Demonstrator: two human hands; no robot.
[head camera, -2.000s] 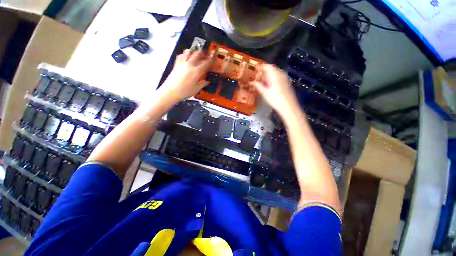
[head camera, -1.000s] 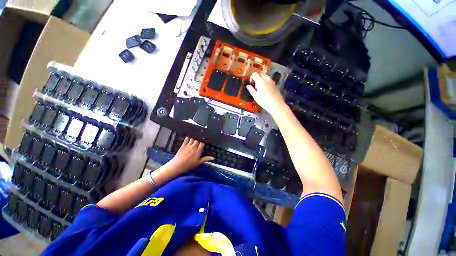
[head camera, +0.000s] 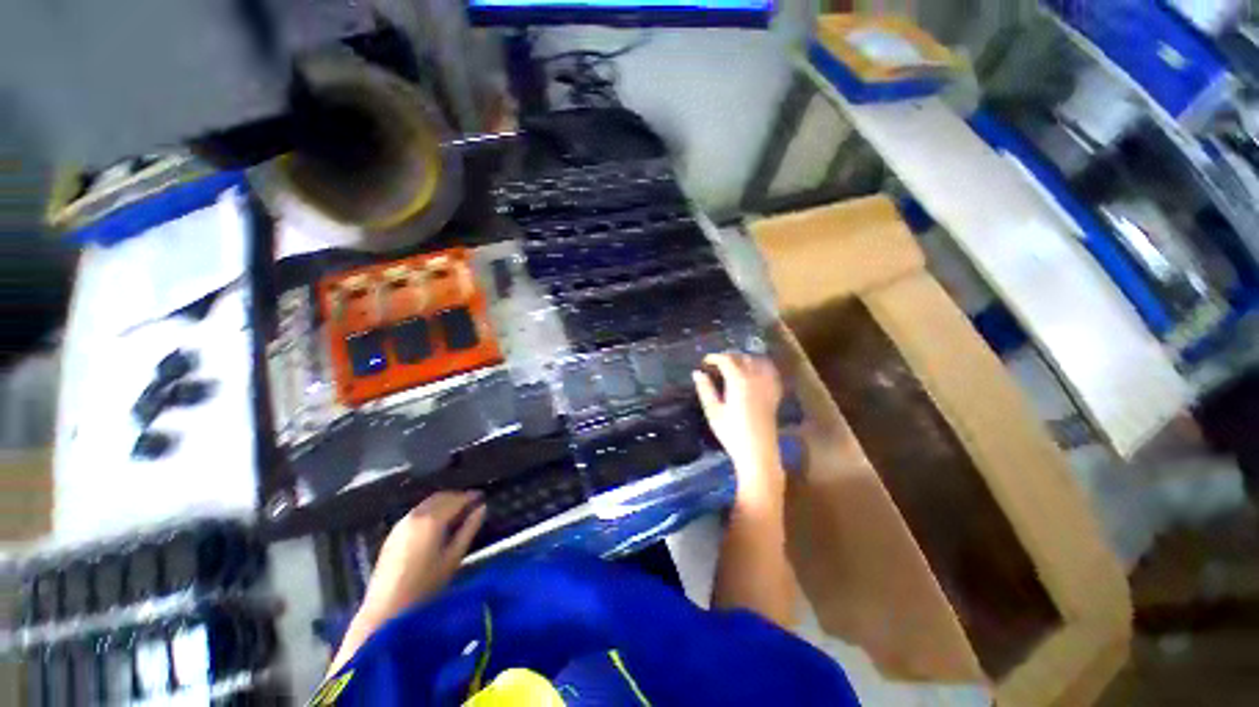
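Observation:
The orange fixture (head camera: 409, 315) lies on the silver-grey base plate (head camera: 297, 394). Its near row holds three black housings (head camera: 413, 340); the pockets of its far row look pale. A dark row of loose housings (head camera: 401, 439) lies below the fixture. My left hand (head camera: 431, 536) rests at the left part of the black keyboard (head camera: 532, 500). My right hand (head camera: 740, 398) is at the near right corner of the filled tray (head camera: 628, 380). Its fingers are bent and blurred; whether it holds anything cannot be told.
Stacked filled trays (head camera: 138, 622) stand at the lower left. Sample housings (head camera: 169, 401) lie on the white table (head camera: 104, 470). A round duct (head camera: 362, 159) hangs behind the fixture. An open brown carton (head camera: 863, 511) stands right of the bench, with a shelf (head camera: 1022, 263) beyond it.
The view has swung to the right. My right hand has left the fixture for the tray at the right. My left hand, on the fixture two seconds ago, is still by the keyboard as one second ago.

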